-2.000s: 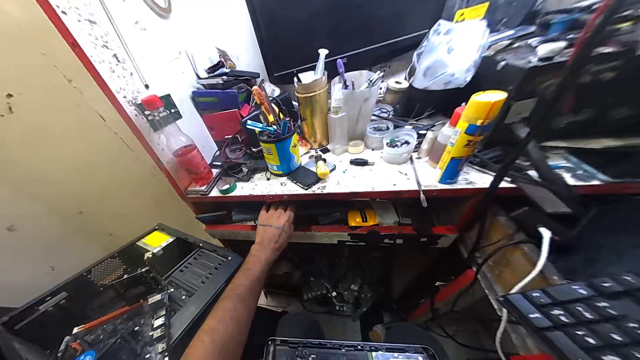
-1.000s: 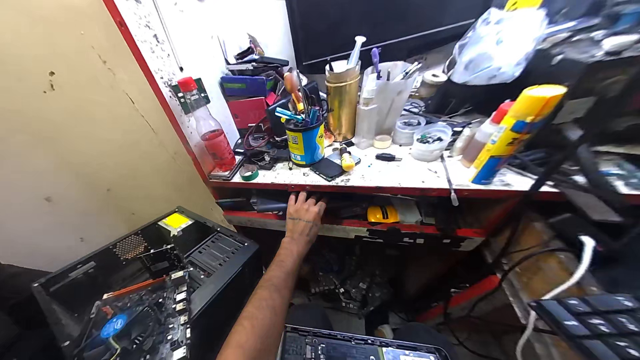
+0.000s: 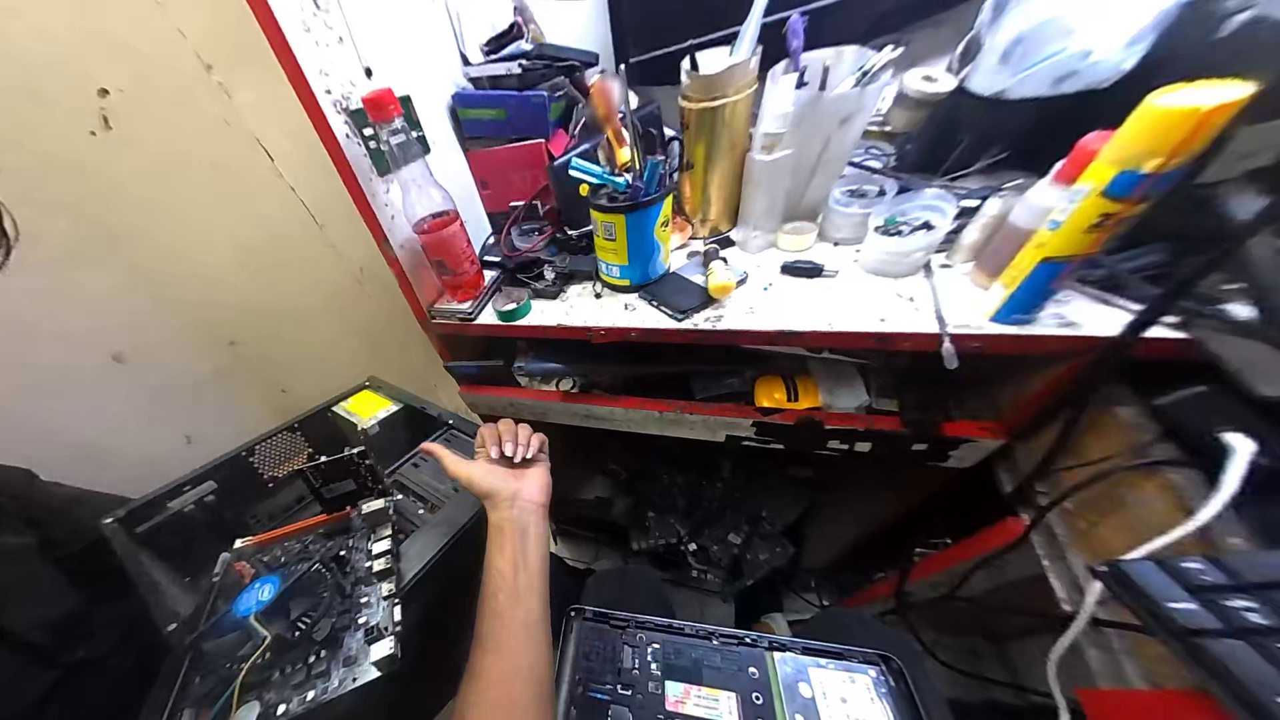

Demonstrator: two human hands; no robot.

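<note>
My left hand is palm up, its thumb stretched out to the left and its fingers curled. Nothing shows in it. It is at the right edge of an open computer case, below the desk's lower shelf. Inside the case are a motherboard and a CPU fan with a blue label. Lower in view, an opened laptop base with exposed inner parts and a drive lies over the lap. My right hand is not in view.
On the desk stand a bottle of red liquid, a tool cup, a phone and a yellow spray can. The shelf holds a yellow object. A keyboard and cables are at right.
My left hand has come away from the lower shelf's edge and turned from back up to palm up, its thumb now spread. The view has shifted left and closer.
</note>
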